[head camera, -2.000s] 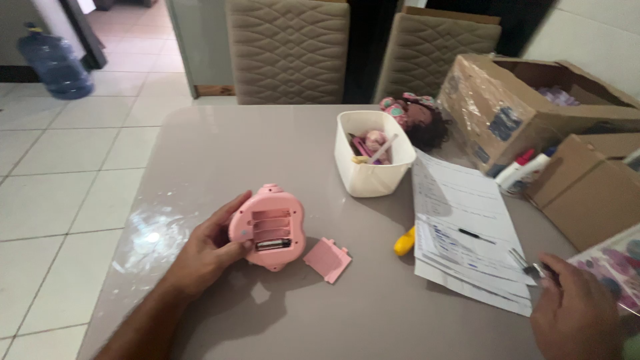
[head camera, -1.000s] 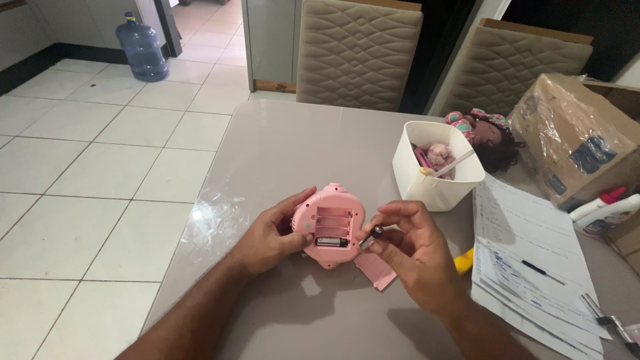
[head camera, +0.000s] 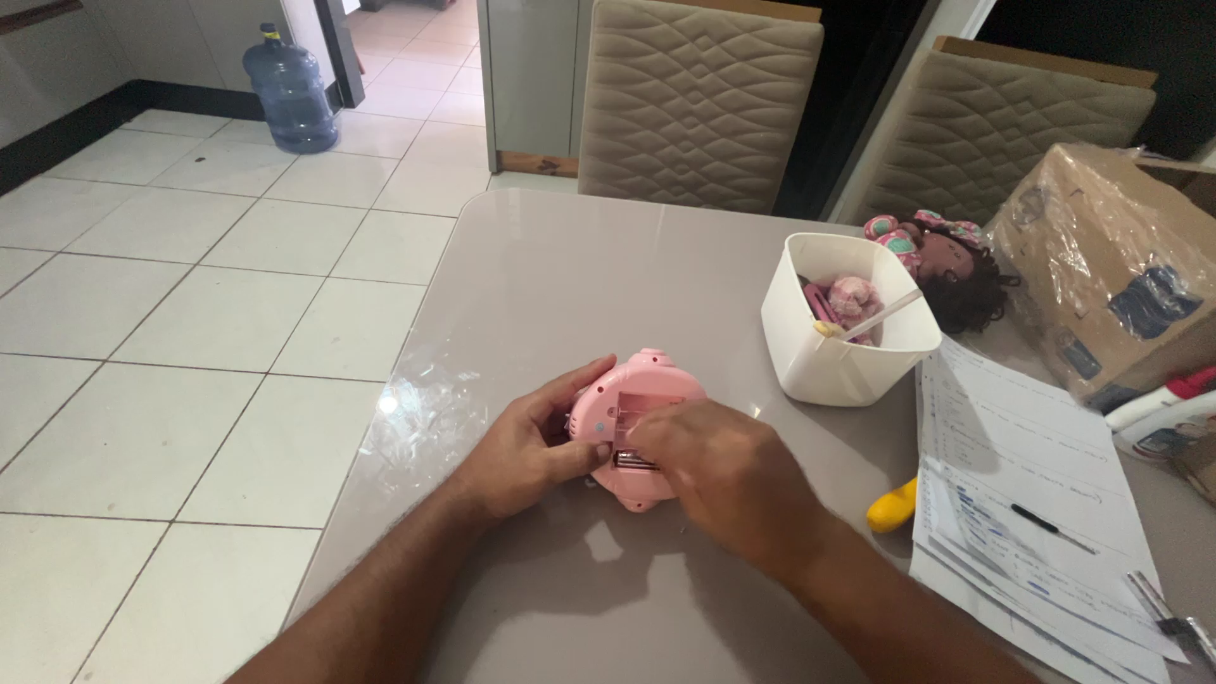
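A pink plastic toy (head camera: 596, 408) lies back side up above the table, its battery compartment uncovered. My left hand (head camera: 537, 437) grips its left edge, with the thumb on the back. One battery (head camera: 635, 460) shows in the lowest slot of the compartment. The fingers of my right hand (head camera: 727, 465) reach into the compartment's upper part and cover much of it. Whether they hold a battery is hidden. The pink cover cannot be seen behind my right hand.
A white plastic container (head camera: 845, 370) with small items stands beyond my right hand, near a doll (head camera: 950, 266) and a cardboard box (head camera: 1092, 275). Papers (head camera: 1026, 456) with a pen (head camera: 1050, 527) on them lie to the right, a yellow object (head camera: 891, 506) at their edge.
My right hand came from the right over the papers to the toy with a battery in its fingers, and now its fingers are in the compartment. My left hand still holds the toy. The view has shifted.
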